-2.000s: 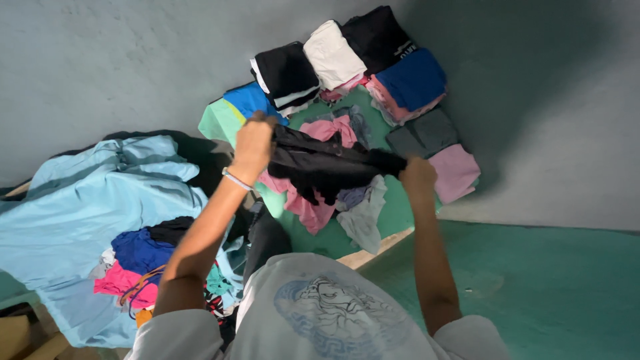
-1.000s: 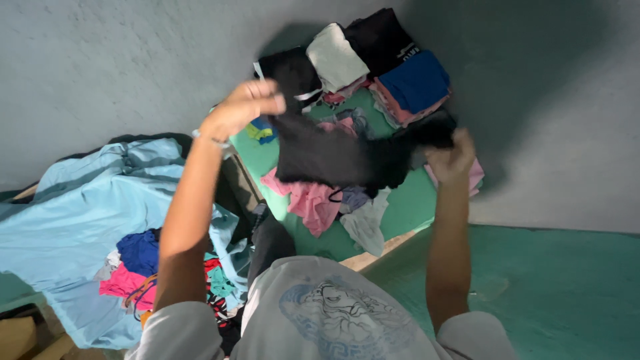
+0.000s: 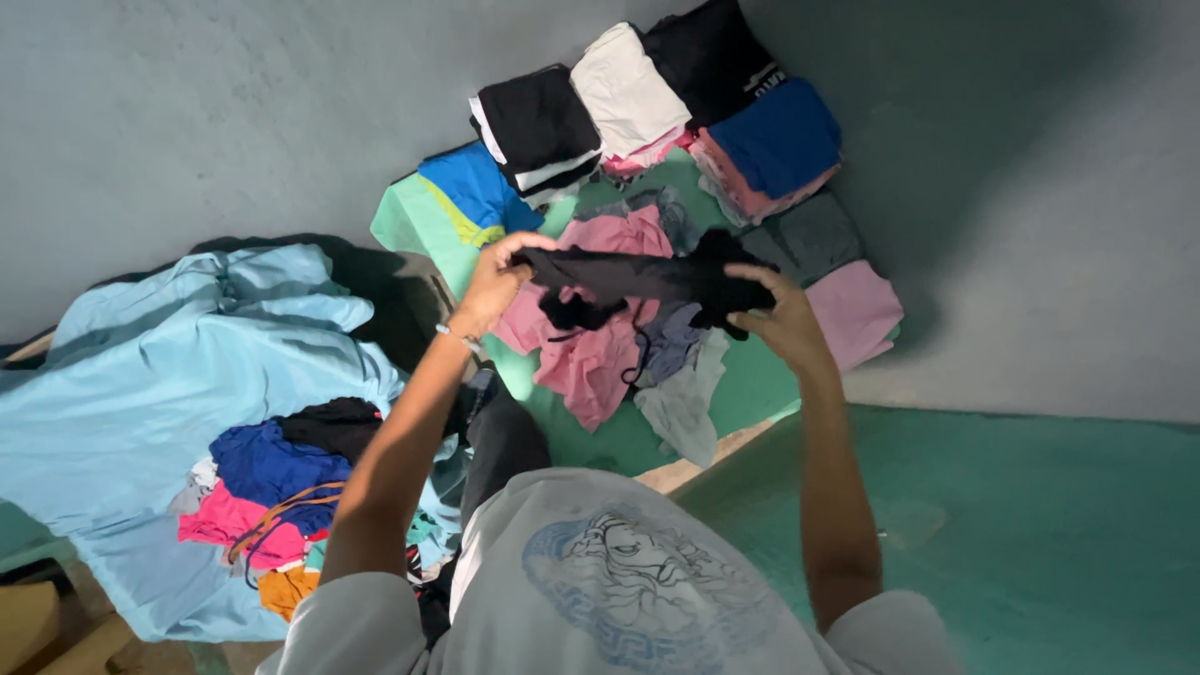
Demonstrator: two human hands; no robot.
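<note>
A black garment (image 3: 637,276) is stretched between my two hands, bunched at its right end, with dark drawstring-like cords hanging below. My left hand (image 3: 499,281) pinches its left end; my right hand (image 3: 773,314) grips the bunched right end between thumb and fingers. Under it on the green surface lie a crumpled pink garment (image 3: 591,375), a grey-purple cloth (image 3: 671,339) and a light grey cloth (image 3: 684,403). Behind them are folded stacks: black clothes (image 3: 539,117), a white garment (image 3: 626,84), a black one with writing (image 3: 712,56) and a blue one (image 3: 778,136).
Folded dark grey (image 3: 817,239) and pink (image 3: 855,314) clothes lie at the right edge of the green surface (image 3: 600,445). A blue-and-green garment (image 3: 478,192) lies at its left. Light blue cloth (image 3: 206,375) with mixed clothes on it spreads at the left. A grey wall (image 3: 281,112) stands behind.
The black garment, spread wider and blurred one second ago, is now drawn into a narrower band. My right hand has moved left, and the folded grey clothes show again.
</note>
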